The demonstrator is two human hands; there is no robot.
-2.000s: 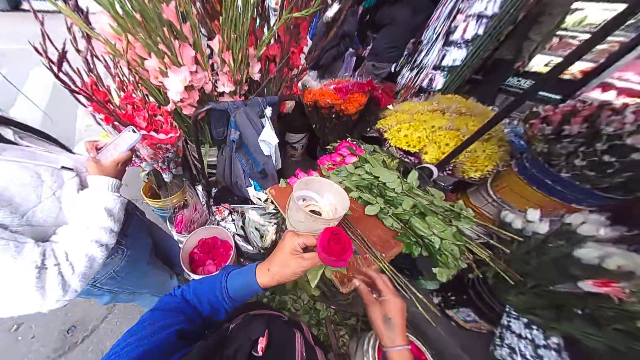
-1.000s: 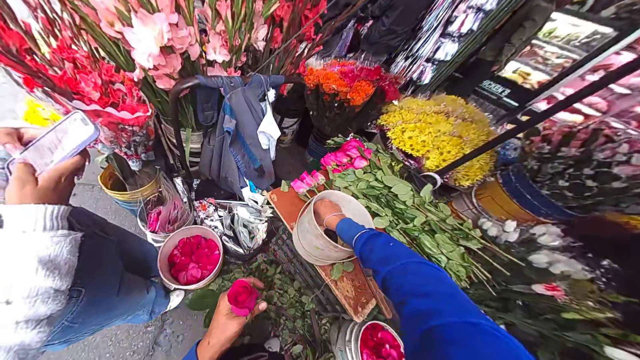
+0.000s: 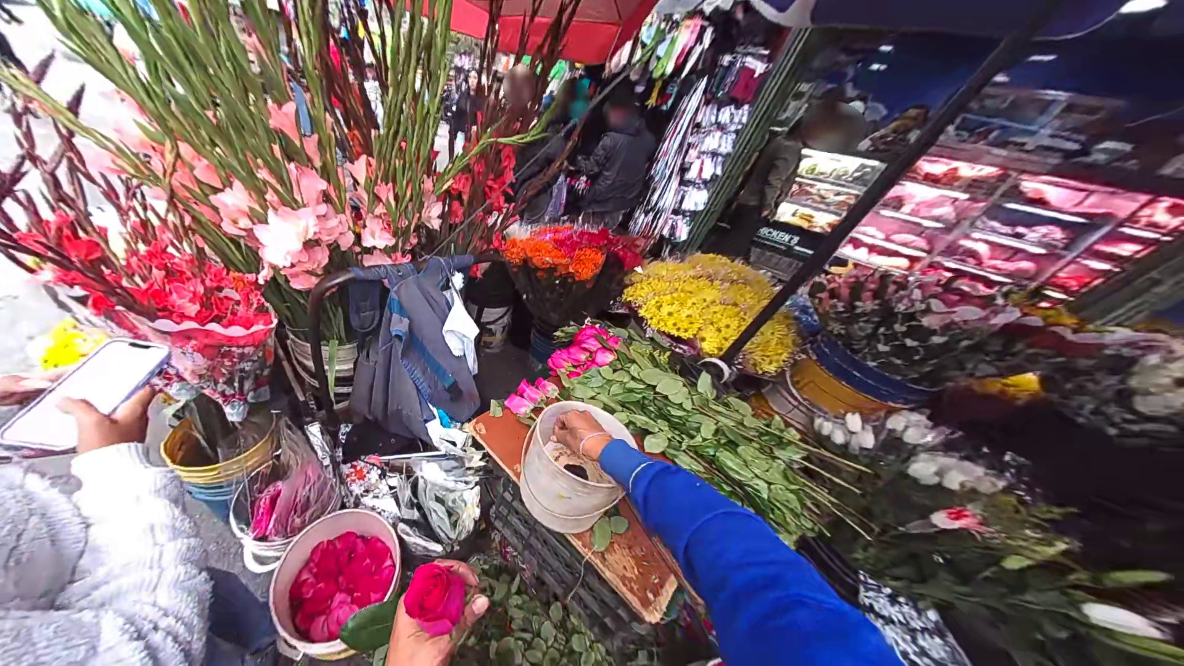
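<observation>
My left hand (image 3: 433,618), low in the view, holds a deep pink rose (image 3: 435,598) upright by its base, a green leaf (image 3: 369,625) beside it. My right hand (image 3: 578,432) reaches into a whitish plastic bucket (image 3: 572,499); its fingertips are partly hidden against the inner wall, so whether they grip anything cannot be told. The bucket stands on a worn wooden board (image 3: 624,573). Cut pink roses (image 3: 585,351) with long leafy stems (image 3: 721,435) lie just behind and right of it. Left of my left hand, a bucket (image 3: 280,592) holds pink petals or rose heads (image 3: 340,578).
At left a person in a white fleece sleeve (image 3: 139,546) holds a phone (image 3: 83,393). Gladioli (image 3: 296,222), a grey backpack (image 3: 416,342) and yellow flowers (image 3: 708,301) stand behind the board. A black pole (image 3: 860,203) slants across the right; white flowers (image 3: 953,467) stand below it.
Two seconds ago my left hand held the rose beside the bucket; it is now lower and left. My right hand has moved from the lower right into the bucket, where it was one second ago too.
</observation>
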